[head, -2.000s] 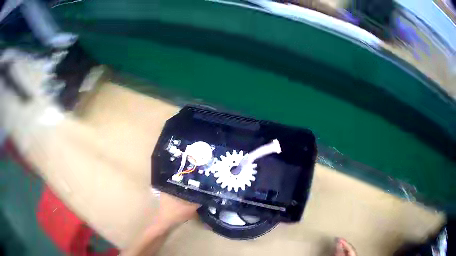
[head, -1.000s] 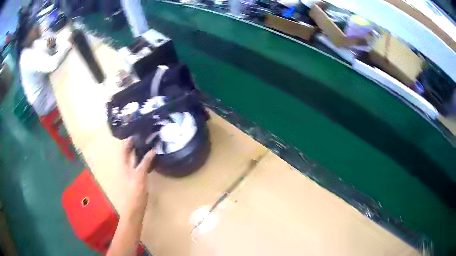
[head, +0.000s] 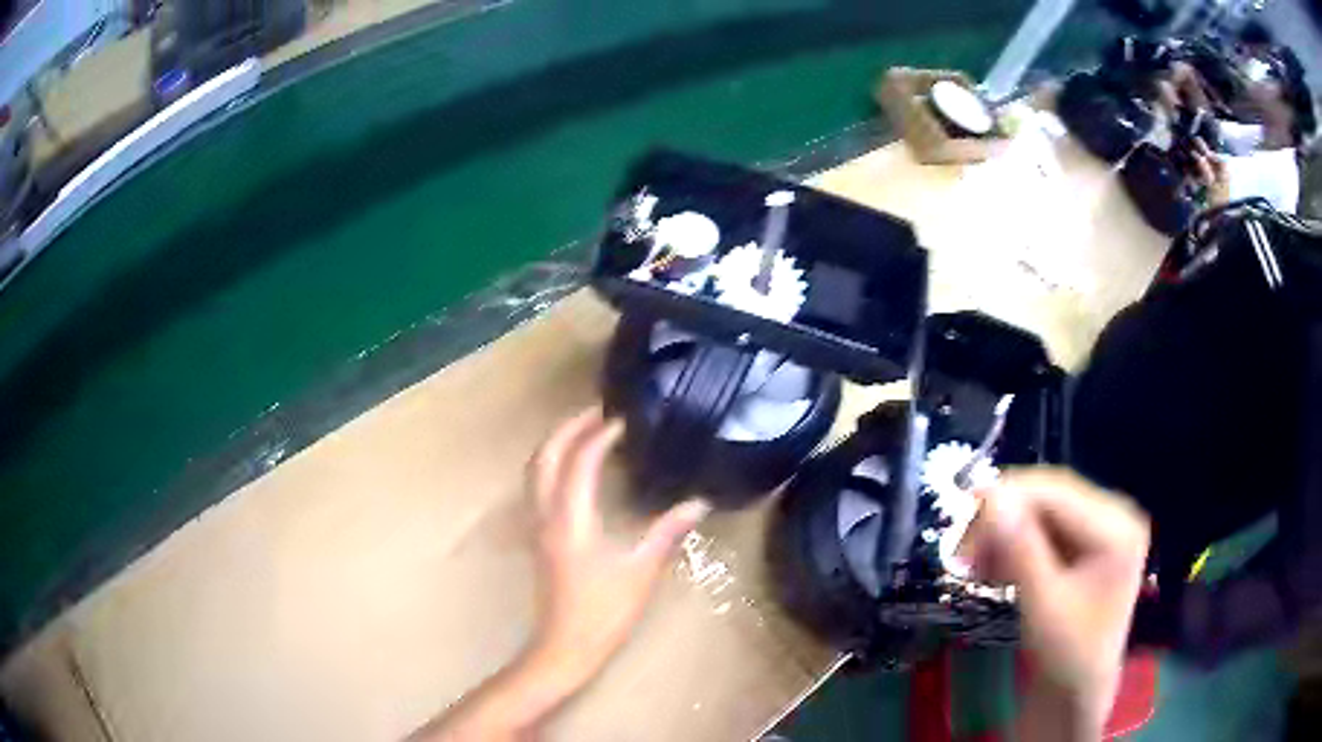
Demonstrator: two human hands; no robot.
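Two fan units lie on the bench. The farther one has an open black base housing [head: 858,300] with a white spur gear [head: 761,286], a ribbon cable [head: 774,229] through it and a white motor disc [head: 687,234]; its fan head [head: 725,403] faces me. My left hand [head: 597,534] is open and empty, beside that fan head. The nearer unit, at right, has a black housing [head: 1000,352], a gear [head: 950,481], a ribbon cable [head: 998,423] and a fan head [head: 837,525]. My right hand [head: 1066,558] is over its gear, fingers bent together; whether they grip anything is hidden.
The cardboard-covered bench [head: 334,580] runs beside the green conveyor belt [head: 392,218]. A person in dark clothing [head: 1211,377] is at the right, with others behind. A cardboard box [head: 928,123] stands at the far end. A red stool [head: 1124,696] is below the bench.
The view has swung right. My left hand, earlier at a fan unit, is now open beside the farther fan head. The second unit and my right hand over it have come into view.
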